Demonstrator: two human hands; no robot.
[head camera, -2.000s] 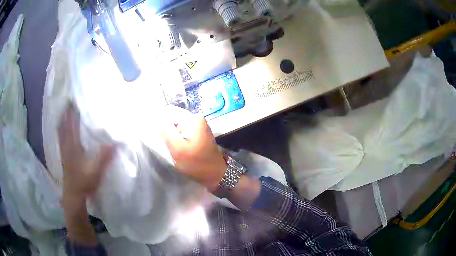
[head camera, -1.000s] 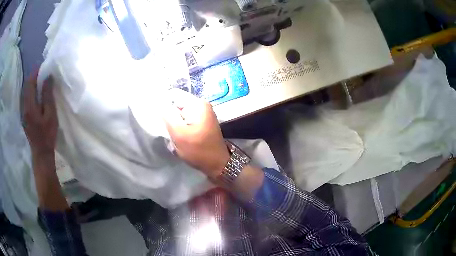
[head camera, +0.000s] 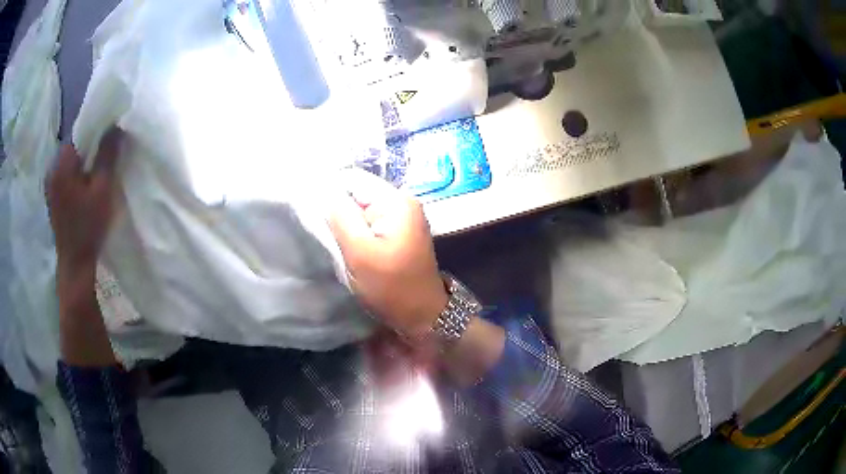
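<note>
A large white garment piece (head camera: 223, 250) lies on the machine bed and drapes toward the lap, partly glared out by the lamp. My right hand (head camera: 385, 255), with a metal watch at the wrist, pinches the cloth's edge just in front of the blue plate (head camera: 445, 162). My left hand (head camera: 83, 208) is at the far left, slightly blurred, holding the outer part of the cloth, its fingers partly behind a fold. The needle area beside the blue plate is lost in glare and partly hidden by my right fingers.
The white machine head (head camera: 436, 69) with ribbed knobs (head camera: 504, 13) stands above the plate. A blue-grey bar (head camera: 292, 56) hangs over the cloth. A gathered white bundle (head camera: 733, 268) lies at the right, by a yellow rail (head camera: 798, 116). More white cloth (head camera: 28, 241) hangs at the far left.
My left hand has moved outward to the left edge of the garment piece and taken hold there. The cloth is spread and lifted from the lap. The camera view has shifted slightly.
</note>
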